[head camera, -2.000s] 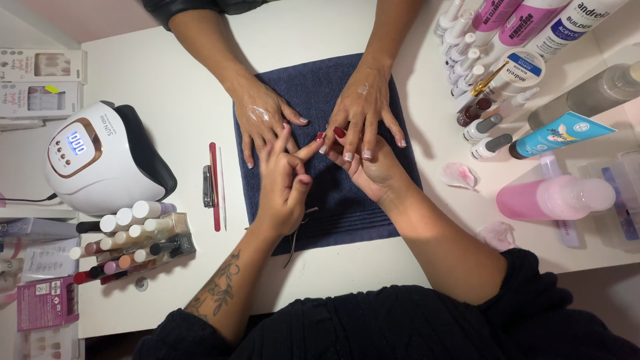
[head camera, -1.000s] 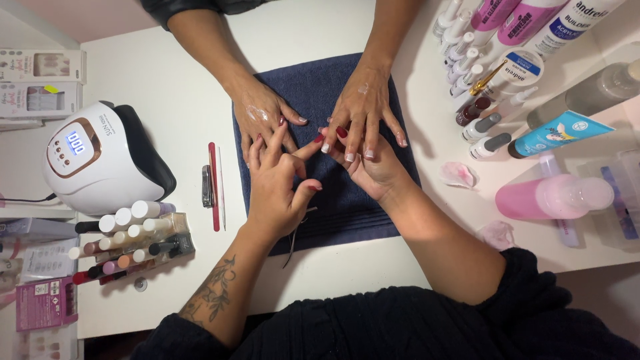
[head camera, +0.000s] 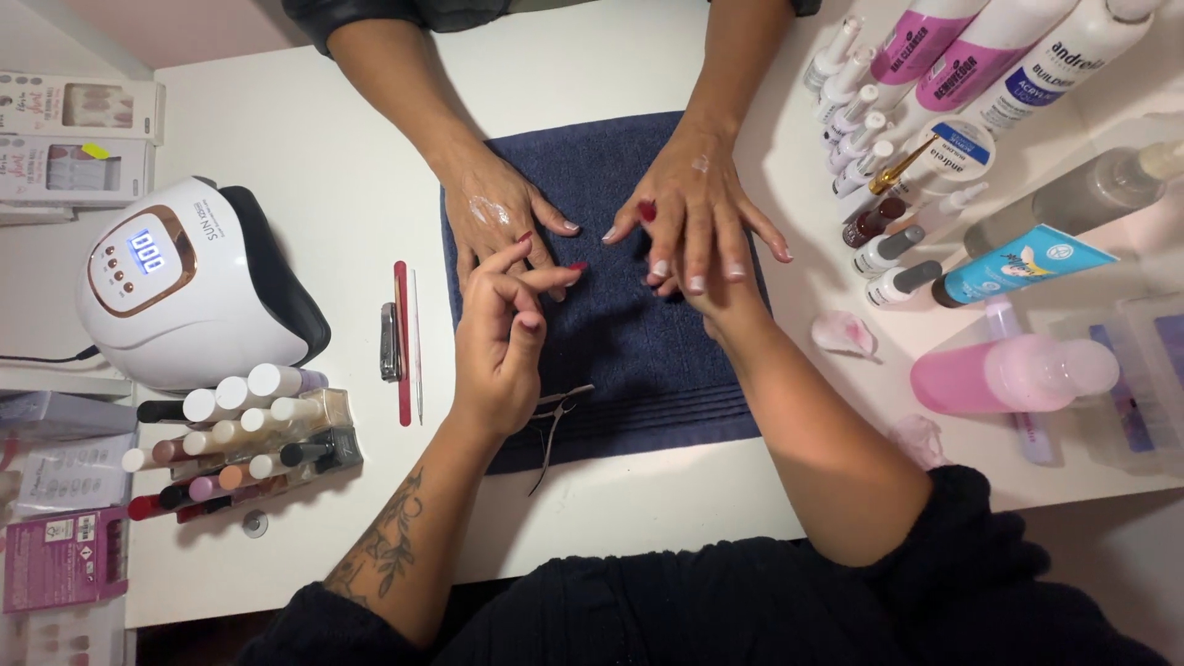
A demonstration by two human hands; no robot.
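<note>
My left hand is raised over the left part of a navy towel, fingers partly bent and apart, with nothing in it. Just beyond it rests another person's hand with a smear of white cream on its back. My right hand lies mostly hidden beneath the person's other hand, touching it from below; one of my red nails shows over that hand near the thumb. This hand also has a little white cream. Metal cuticle nippers lie at the towel's near edge, partly behind my left wrist.
Left stand a white nail lamp and nail polish bottles. Nail clippers, a red nail file and a thin stick lie beside the towel. Right are a blue tube, a pink liquid bottle and several tall bottles.
My left hand has moved apart from my right hand and its fingers have curled. My right hand has gone further under the person's hand, which has spread away from the other one.
</note>
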